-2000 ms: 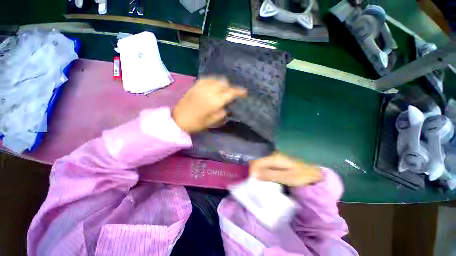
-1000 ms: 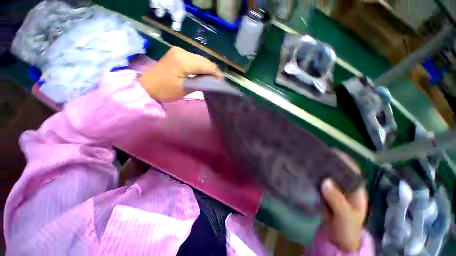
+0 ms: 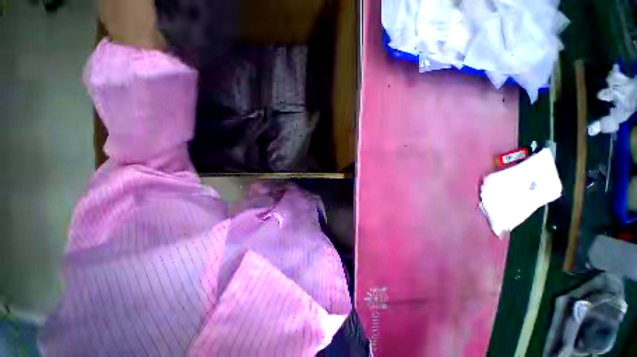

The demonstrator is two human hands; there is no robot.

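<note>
My left hand (image 3: 130,24) is at the top edge, mostly cut off, and its fingers do not show. A blurred dark grey bag (image 3: 199,24) is right beside it, over an open cardboard box. Whether my fingers grip the bag cannot be told. More dark grey bags (image 3: 255,111) lie inside the box (image 3: 340,84). My right hand is out of the picture.
The pink-red mat (image 3: 433,188) runs along the bench beside the box. On or by it are a blue tray of white bags (image 3: 482,35), a white card stack (image 3: 522,190) and a small red item (image 3: 511,157). A headset (image 3: 590,324) is at lower right.
The view has swung left to the box beside the bench. My left hand has moved from above the mat to the box. My right hand has left the picture.
</note>
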